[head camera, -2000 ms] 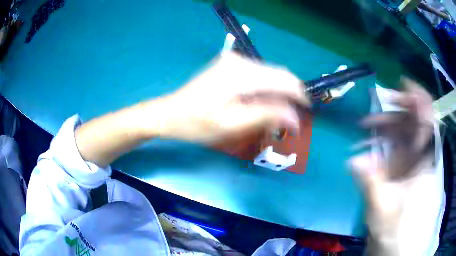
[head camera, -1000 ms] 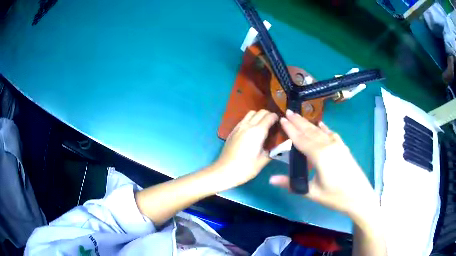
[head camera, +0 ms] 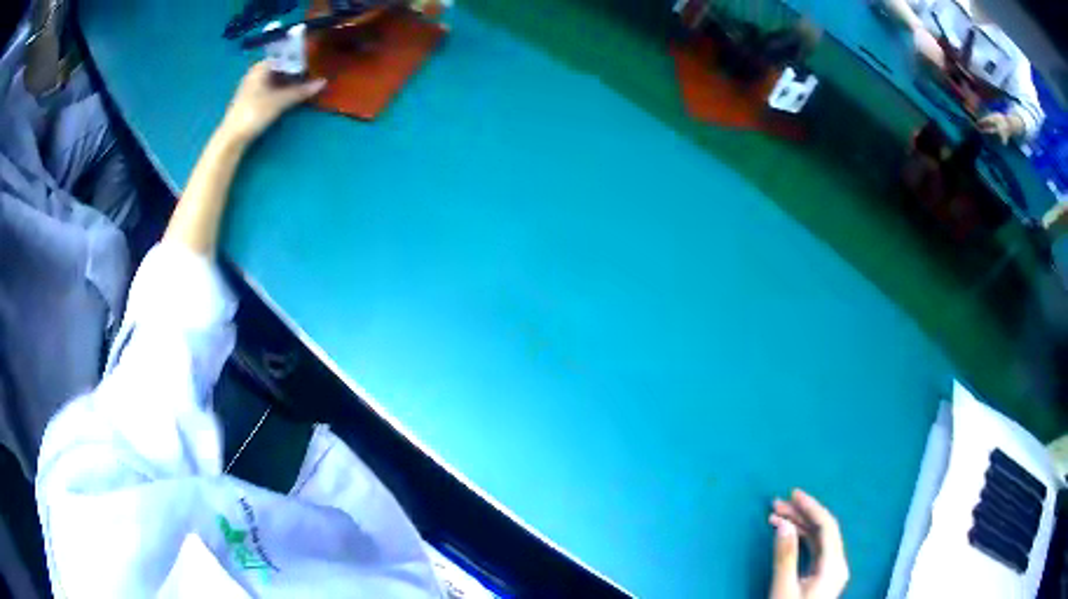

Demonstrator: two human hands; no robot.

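The assembly jig with its orange-red plate point(head camera: 381, 64) is at the upper left of the bench. Black bars point(head camera: 340, 21) lie over it, partly cut off by the top edge. My left hand point(head camera: 267, 96) is at the jig's near corner, against the white end block point(head camera: 287, 49), with finger and thumb at the block and plate. My right hand point(head camera: 810, 548) is low at the right, over the bench, fingers curved and apart, holding nothing, its wrist cut off by the bottom edge.
A second jig with an orange-red plate point(head camera: 709, 91) and white block point(head camera: 793, 90) is on the dark green strip. A row of black bars point(head camera: 1007, 510) lies on white sheets point(head camera: 963, 468) at the right. Another worker's sleeve point(head camera: 1017, 82) shows at the upper right.
The jig with its black bars has moved from the middle to the upper left, with my left hand at it. My right hand has let go of the near bar and moved lower right. The view has shifted.
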